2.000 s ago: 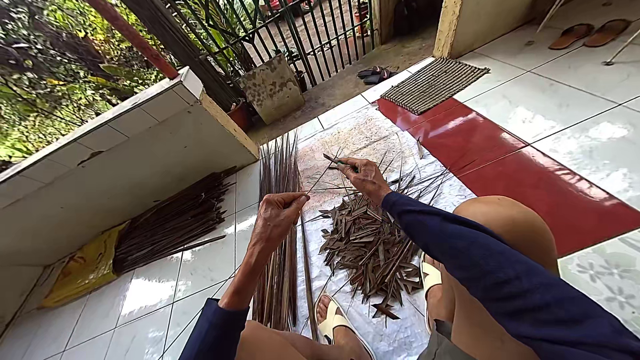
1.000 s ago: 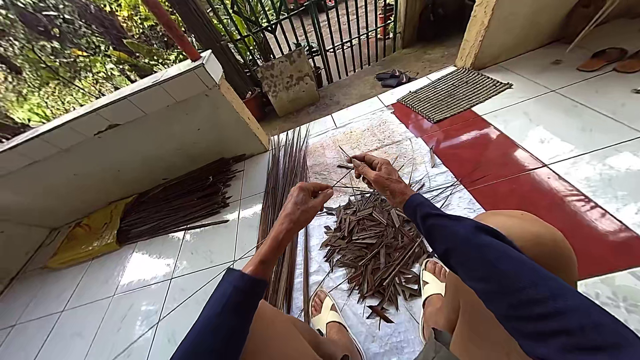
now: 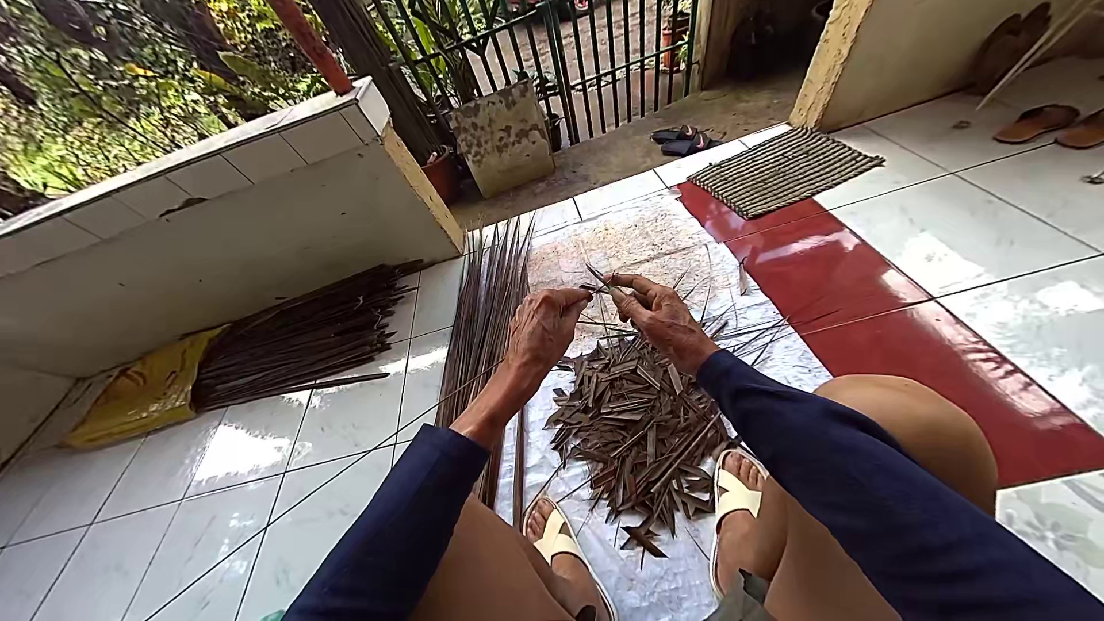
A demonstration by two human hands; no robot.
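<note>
My left hand [image 3: 545,332] pinches a thin dark leaf strip, whose long thin rib [image 3: 345,466] seems to trail back to the lower left. Close beside it, my right hand [image 3: 660,315] grips a small knife [image 3: 599,278] with its blade pointing up and left. The fingertips of both hands nearly meet over a white sheet [image 3: 690,246]. Below them lies a heap of short brown leaf pieces [image 3: 642,423]. A bundle of long, thin brown ribs [image 3: 483,319] stretches along the sheet's left side.
Dark leaf strips [image 3: 293,336] lie on a yellow sack [image 3: 142,397] by the low wall [image 3: 259,224]. A woven mat [image 3: 787,172] rests on the red floor strip [image 3: 931,345]. My sandalled feet flank the heap. Slippers [image 3: 686,140] lie near the metal gate [image 3: 604,78].
My hands have come closer together than in the frame from two seconds ago. The knife remains in my right hand.
</note>
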